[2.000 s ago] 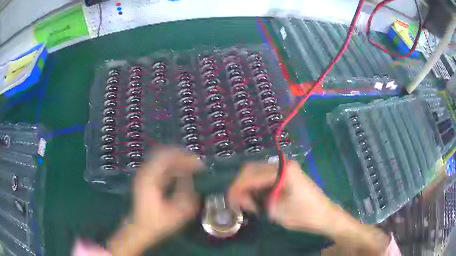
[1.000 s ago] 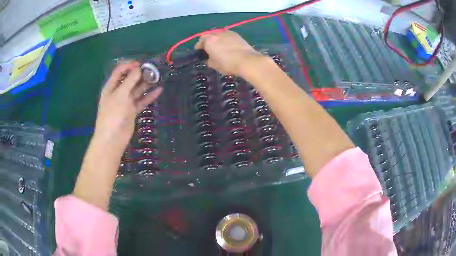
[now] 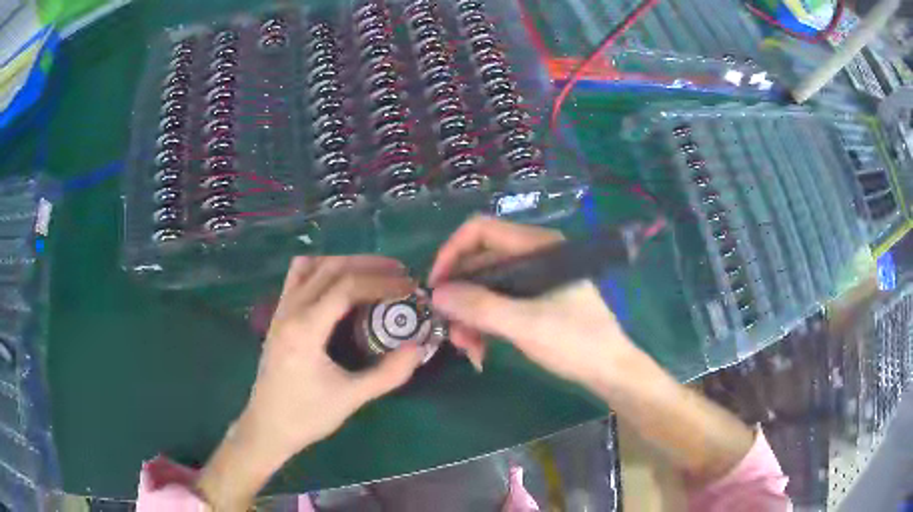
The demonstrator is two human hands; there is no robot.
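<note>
A round wired part [image 3: 400,320], a silvery disc with rings, sits face up at the round fixture [image 3: 372,338], whose rim shows only partly. My left hand [image 3: 335,345] curls around the part and fixture, with fingertips and thumb at the disc's edge. My right hand [image 3: 521,310] holds the black corded hand tool [image 3: 551,265] like a pen, its tip at the right edge of the part. The exact contact is hidden by the fingers. The main blister tray [image 3: 350,225] lies beyond my hands, with rows of parts and thin red leads.
A partly filled ribbed tray [image 3: 791,240] lies at right, and another tray [image 3: 661,40] behind it. Part of a tray [image 3: 20,300] shows at the left edge. The red cable [image 3: 601,55] runs at upper right. A blue bin [image 3: 30,80] is at upper left.
Both hands have come back from over the main tray to the fixture, the left bringing a round part. The tool now points at this part. The view has tilted down.
</note>
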